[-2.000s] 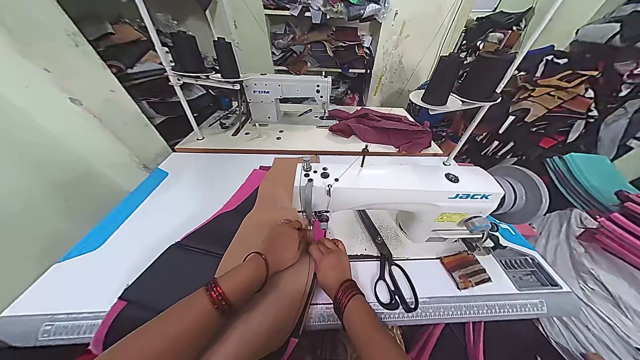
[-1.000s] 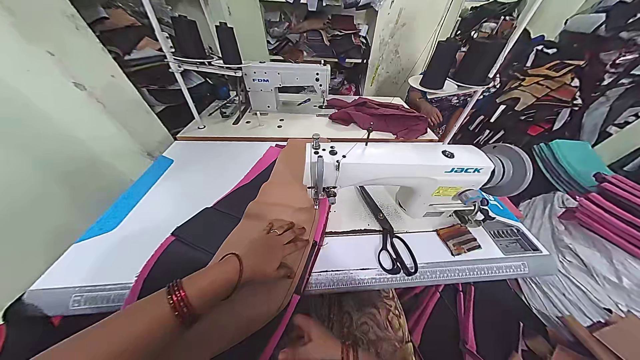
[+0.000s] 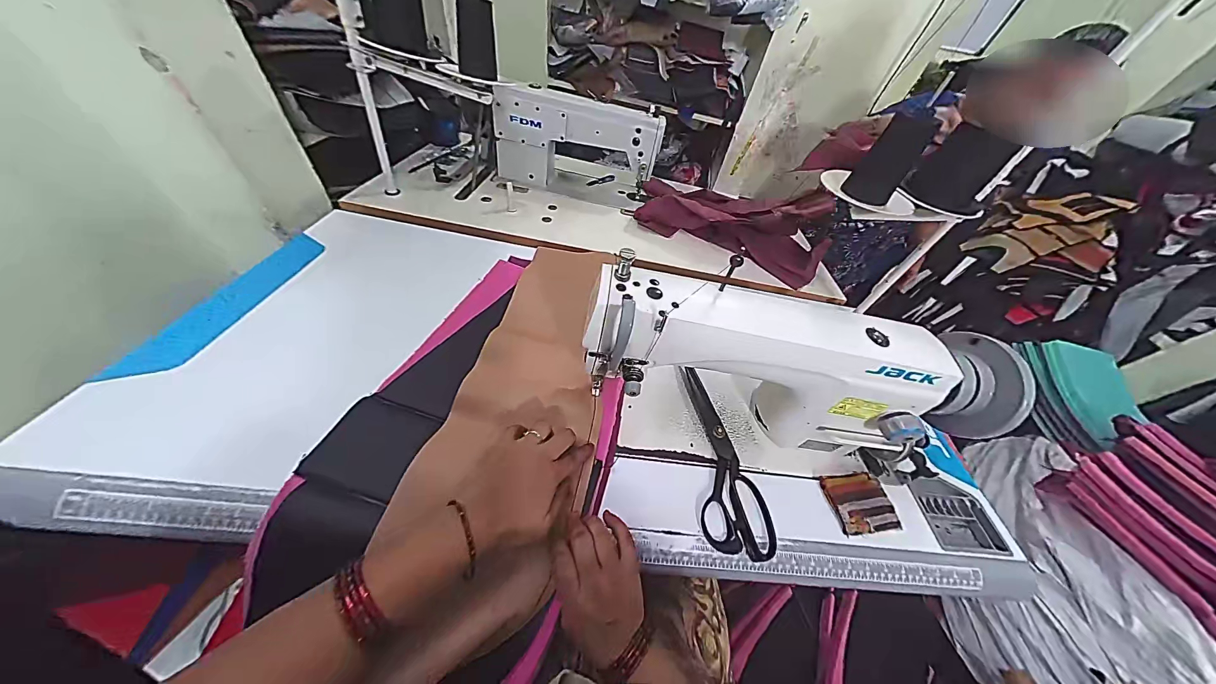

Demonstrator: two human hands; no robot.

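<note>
A long tan fabric piece (image 3: 513, 361) lies over black fabric (image 3: 380, 446) with pink edging, and its right edge runs to the needle of the white Jack sewing machine (image 3: 798, 351). My left hand (image 3: 532, 475) rests on the tan piece, fingers bent near its seam edge. Closer to the table's front edge, my right hand (image 3: 598, 579) pinches the layered edge of the fabric. Black-handled scissors (image 3: 727, 475) lie right of the seam, blades toward the machine. A small striped cloth patch (image 3: 860, 503) is beside them.
Behind stands a second FDM sewing machine (image 3: 579, 133) with maroon cloth (image 3: 731, 228) beside it. Black thread cones (image 3: 888, 161) stand on a holder. Another person, partly visible, is at the back right. Stacked teal pieces (image 3: 1092, 380) and pink-edged pieces (image 3: 1149, 513) are at the right.
My right hand has moved up from the table's front edge onto the fabric edge. My left hand stays on the tan piece. More of the other person shows at the back right.
</note>
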